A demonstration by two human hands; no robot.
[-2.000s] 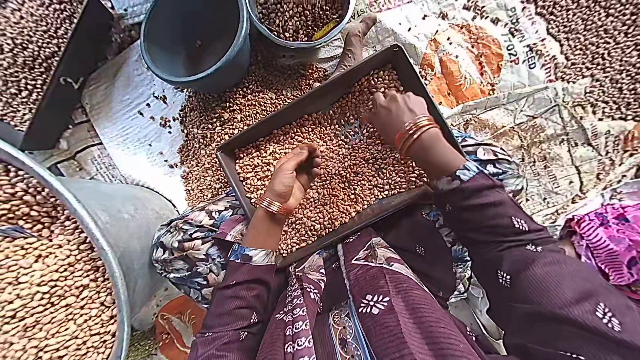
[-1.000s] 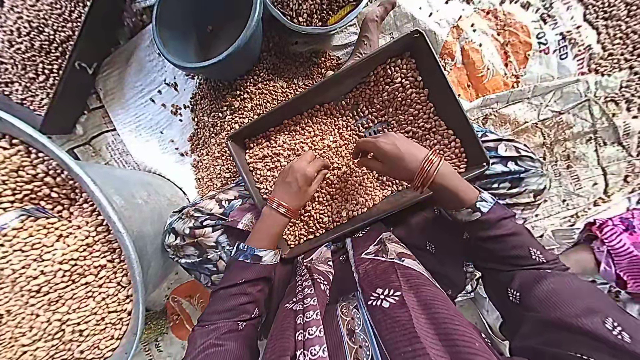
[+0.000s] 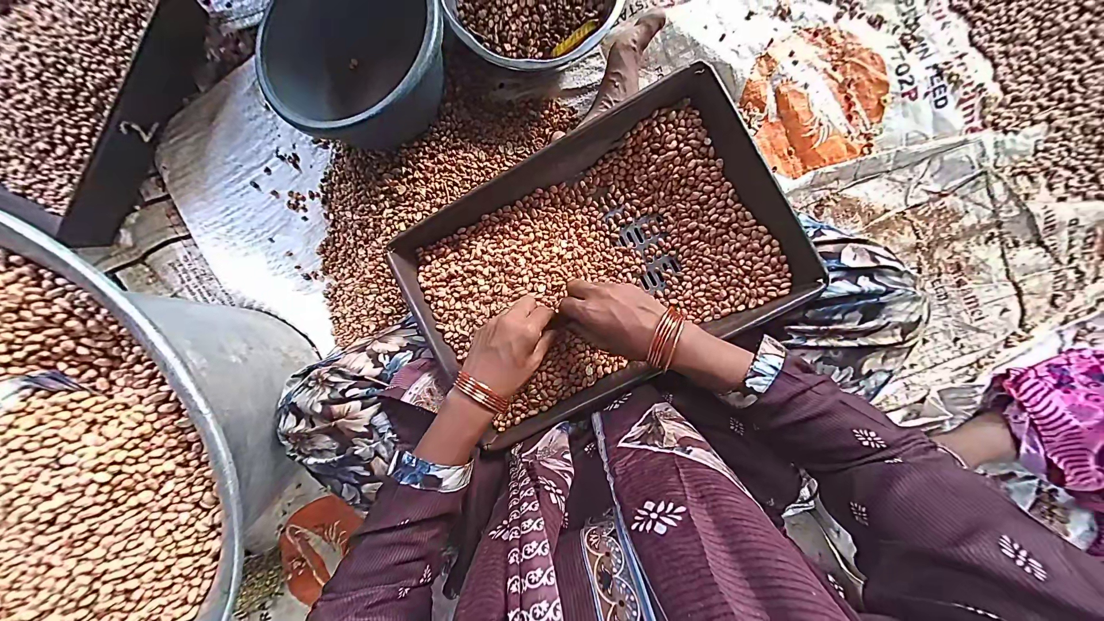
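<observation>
A dark rectangular tray (image 3: 759, 185) lies tilted across my lap, spread with brown shelled nuts or beans (image 3: 681, 164). Parts of its slotted bottom show near the middle. My left hand (image 3: 511, 343) is over the near side of the tray, its fingers bent down at the nuts. Touching or nearly touching it, my right hand (image 3: 614, 319) has its fingers curled together just to the right. The fingertips of both hands are hidden, so whether they pinch something cannot be told. Both wrists wear orange bangles.
A large metal tub (image 3: 228, 483) full of nuts stands at left. Beyond the tray are a grey bucket (image 3: 423, 95), a second bucket (image 3: 517, 62) holding dark nuts, and a loose pile (image 3: 379, 207). A dark tray (image 3: 112, 147) sits upper left. Pink cloth (image 3: 1061, 414) and part of a person are at right.
Two seconds ago my hands were apart, the right one at the tray's far right part. They have come together over the near side, and more of the slotted bottom shows.
</observation>
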